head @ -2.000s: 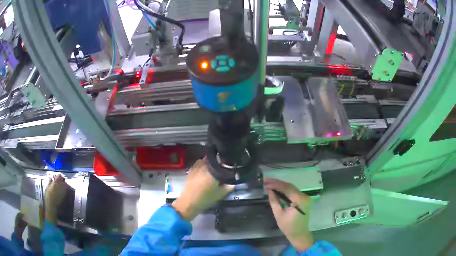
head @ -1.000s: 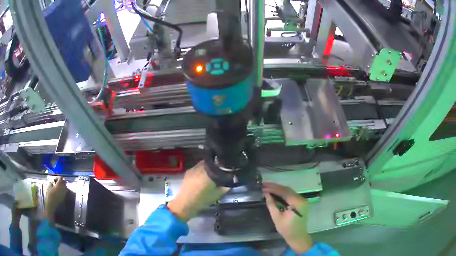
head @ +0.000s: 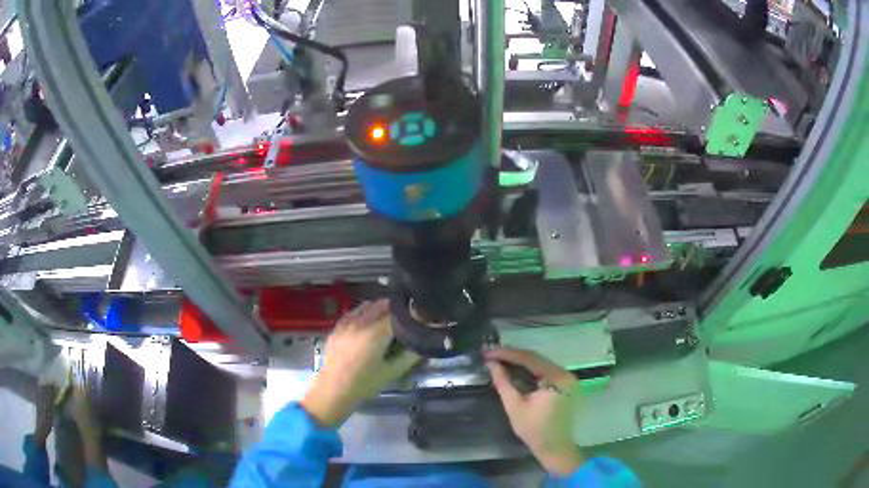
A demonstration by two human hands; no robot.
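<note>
A black and blue inspection head [head: 416, 176] stands upright in front of me, its black lens ring [head: 438, 329] low over a silver fixture [head: 448, 374]. My left hand [head: 360, 362] is at the left of the ring, fingertips partly hidden behind it; I cannot tell what it holds. My right hand [head: 538, 405] is at the right of the fixture, fingertips close to the ring. It holds a thin dark pen-like tool [head: 517, 374], mostly hidden by the fingers. No workpiece can be made out under the lens.
A dark bar [head: 462, 416] lies in front of the fixture. A button panel [head: 672, 412] is at the right bench edge. Red bins [head: 303, 307] and upright black holders [head: 200, 391] are at the left. Another person's hands [head: 71, 405] show at far left. Conveyor rails run behind.
My left hand has shifted slightly left and its fingers show more beside the ring. My right fingertips have moved left toward the lens, and the tool shows less. The other person's hands moved left.
</note>
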